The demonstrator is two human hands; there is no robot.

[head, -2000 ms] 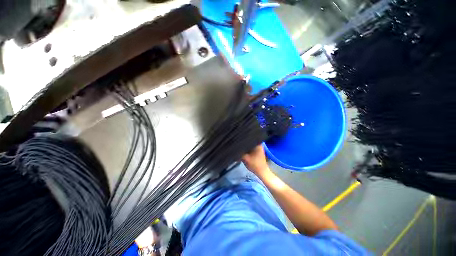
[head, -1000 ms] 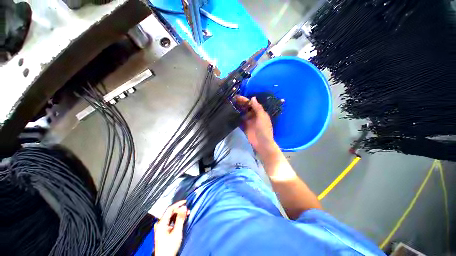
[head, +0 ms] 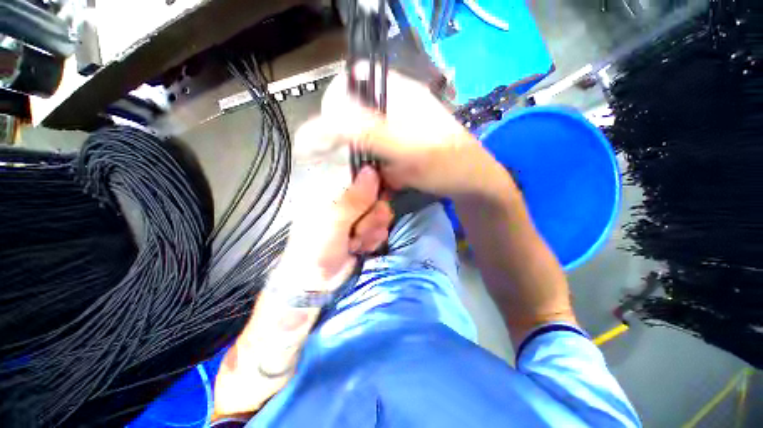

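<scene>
Several black cables rise upright in front of me, blurred, their upper ends cut off by the top edge. My right hand is closed around them from above. My left hand is closed just below it, at the lower part of the same cables. The hands are close together over my lap. The slotted silver loading bar lies on the grey metal table behind my hands, with a few cable leads across its left part. Their far ends go into the dark area under the press.
A thick black cable bundle curves at the left. A blue tub stands at the right, below a blue tray. Dense black cables hang at the far right. A second blue tub shows at lower left.
My right hand has moved from the tub's edge to the middle, and my left hand has come up from the lap. Both now hold cables raised upright. The view has shifted.
</scene>
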